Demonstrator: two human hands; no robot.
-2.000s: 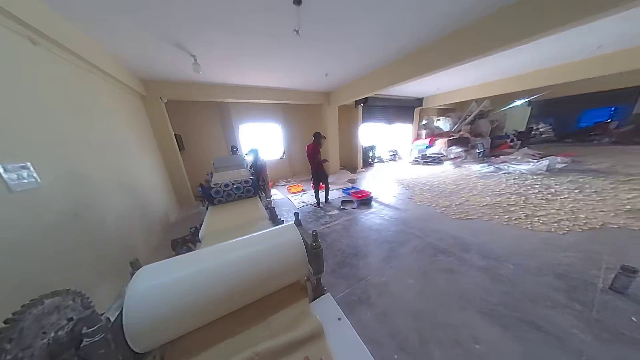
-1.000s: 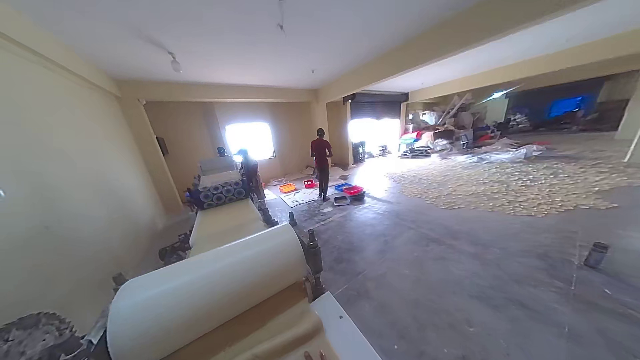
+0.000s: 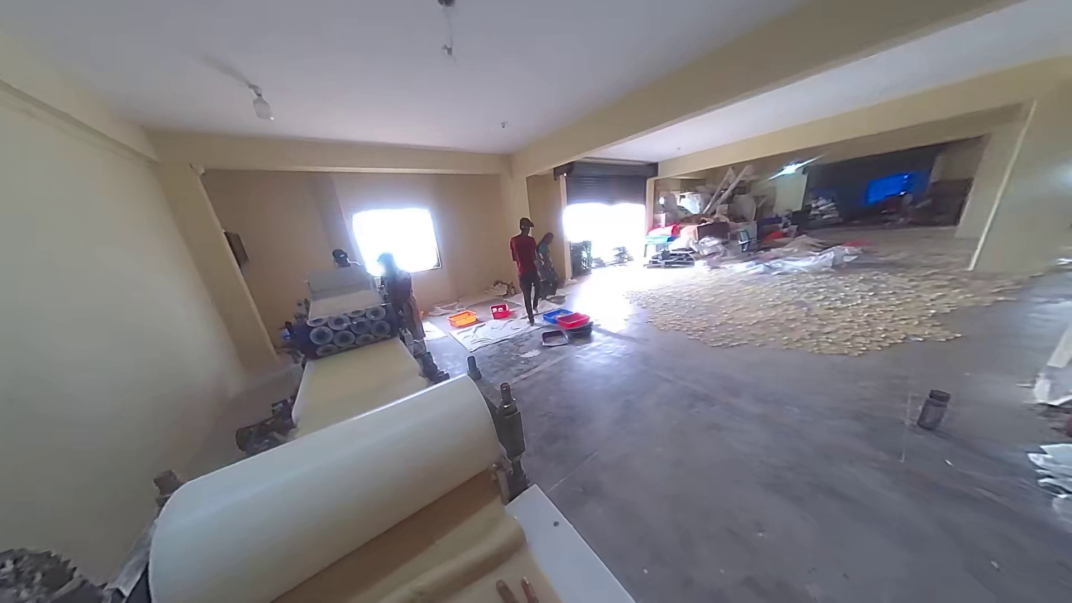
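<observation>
Two brown fingertips, seemingly of my right hand (image 3: 517,590), show at the bottom edge over a tan dough-like sheet (image 3: 452,553). The rest of that hand is hidden, so its grip cannot be told. My left hand is out of view. Just beyond the fingertips lies a large pale roller (image 3: 327,494), set across the machine. The sheet lies at its near side, beside a flat pale side panel (image 3: 565,548). Behind the roller, a pale conveyor belt (image 3: 360,381) leads to a bank of smaller rollers (image 3: 347,328).
A toothed gear (image 3: 38,578) sits at lower left. A threaded metal post (image 3: 508,423) stands at the roller's right end. Co-workers stand near the far machine and plastic baskets (image 3: 574,321). Many small pale pieces (image 3: 821,314) cover the floor at right, beyond a dark cylinder (image 3: 934,409).
Fingertips, absent two seconds ago, now show at the bottom edge. The co-worker in red has turned and stands differently, and another person now shows beside them.
</observation>
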